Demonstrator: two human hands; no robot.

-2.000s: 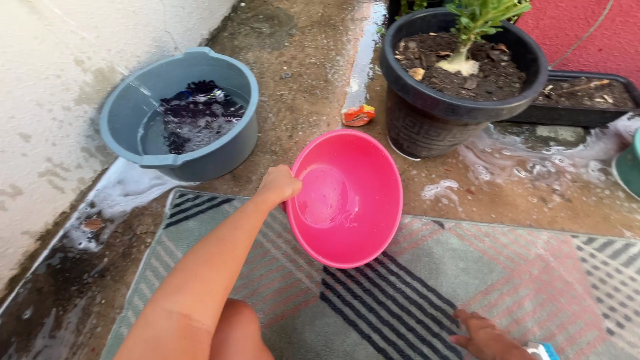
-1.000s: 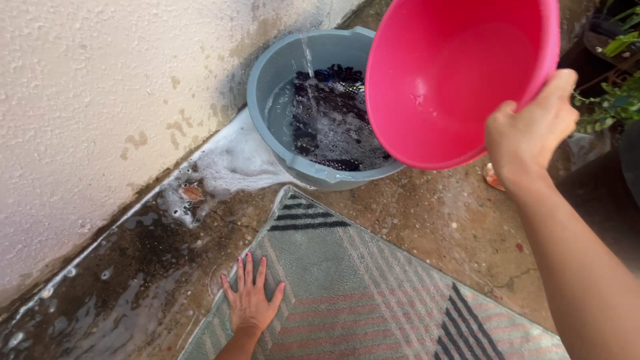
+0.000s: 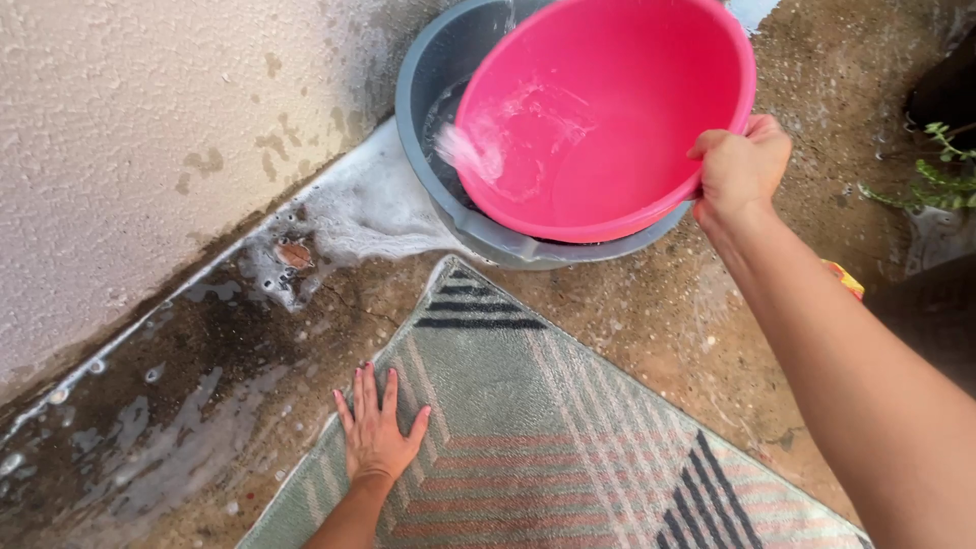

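My right hand (image 3: 743, 168) grips the rim of a pink plastic basin (image 3: 633, 130), which is tilted over a grey-blue plastic tub (image 3: 415, 99). Some water lies in the pink basin and splashes at its left edge. The basin hides most of the tub's inside, where dark water shows on the left. My left hand (image 3: 380, 442) rests flat with spread fingers on a patterned green-grey rug (image 3: 496, 381), near its left edge. The rug's corner points toward the tub.
A textured white wall (image 3: 152, 137) runs along the left. White foam (image 3: 374, 206) and a dry leaf (image 3: 294, 255) lie on the wet concrete floor (image 3: 671, 305) beside it. A red and yellow wrapper (image 3: 842, 279), a dark pot (image 3: 930, 313) and a green plant (image 3: 938, 179) are at the right.
The pink basin has moved from above the rug to over the tub and now covers the dark cloth seen in it before. My left hand came onto the rug. The view has shifted left.
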